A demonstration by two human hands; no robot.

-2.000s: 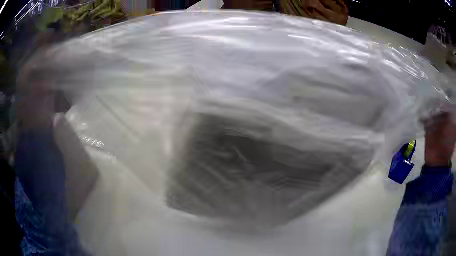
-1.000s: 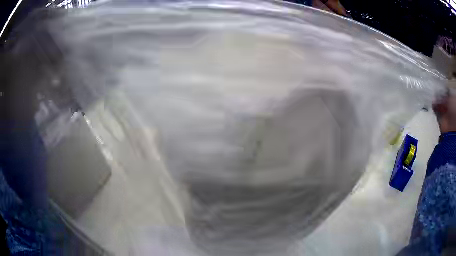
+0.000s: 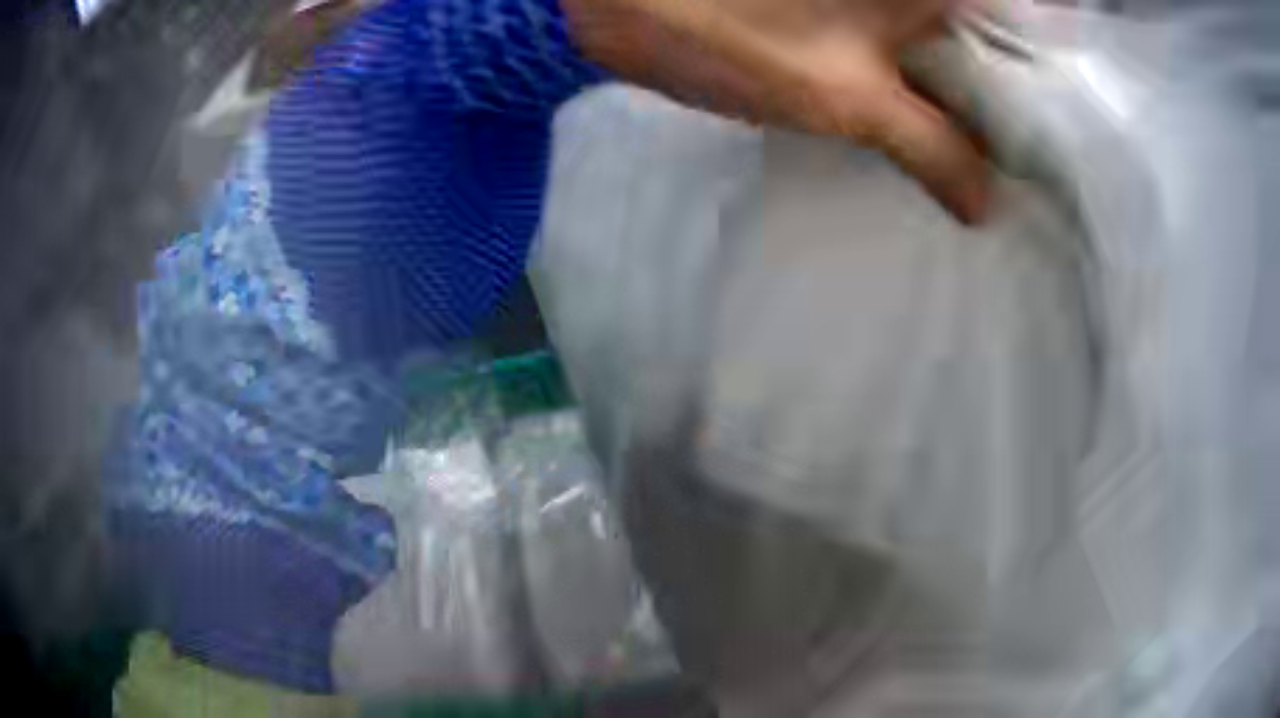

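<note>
A pale grey packed bag [image 3: 898, 351], wrapped in white and clear plastic, fills the centre and right, blurred. It hangs tilted beside a green crate. My left hand [image 3: 898, 119] comes in from the upper left in a blue sleeve and grips the bag's top edge; some fingers are hidden behind the bag or cut off by the top edge. My right hand is not in view.
A green crate [image 3: 527, 382] stands below my left arm, its rim partly hidden. Shiny plastic-covered packed bags [image 3: 569, 561] stand in it. A yellow-green patch [image 3: 211, 687] shows at the bottom left. The left side is dark and blurred.
The view has swung away from the white table and blue tape dispenser to the crate. The bag is now held up by my left hand. My right hand has left the picture.
</note>
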